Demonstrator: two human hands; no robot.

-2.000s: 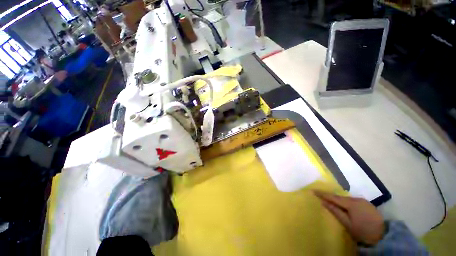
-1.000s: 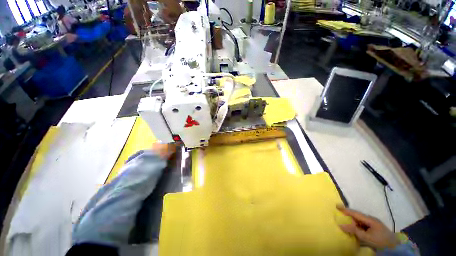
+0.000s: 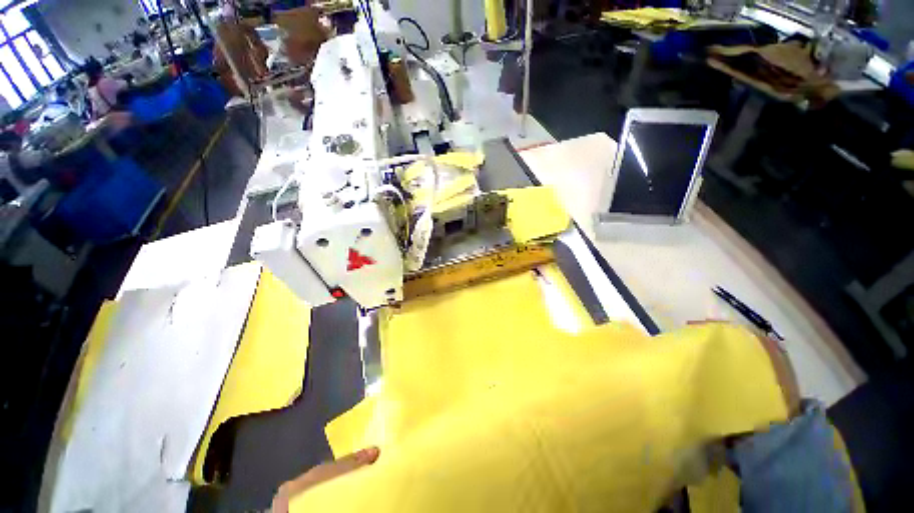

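Observation:
A large yellow panel [image 3: 521, 401] lies in front of the sewing machine head [image 3: 351, 240], its far end by the marked clamp bar [image 3: 481, 273]. Its right part is raised and wavy. My left hand [image 3: 331, 473] holds its near left edge, with the thumb side showing; the rest is cut off or under the panel. My right hand [image 3: 784, 373] shows only as a strip of skin at the panel's raised right edge, above a blue-grey sleeve; its fingers are hidden.
A white sheet [image 3: 150, 371] lies over another yellow piece [image 3: 266, 351] on the left. A tablet on a stand [image 3: 656, 170] and black snips [image 3: 747, 312] are on the right of the table. Behind the clamp bracket [image 3: 456, 220] is a plastic-covered yellow piece [image 3: 441, 178].
My left hand has come back from beside the machine head to the panel's near left edge. The panel's right part has been raised and moved right with my right hand.

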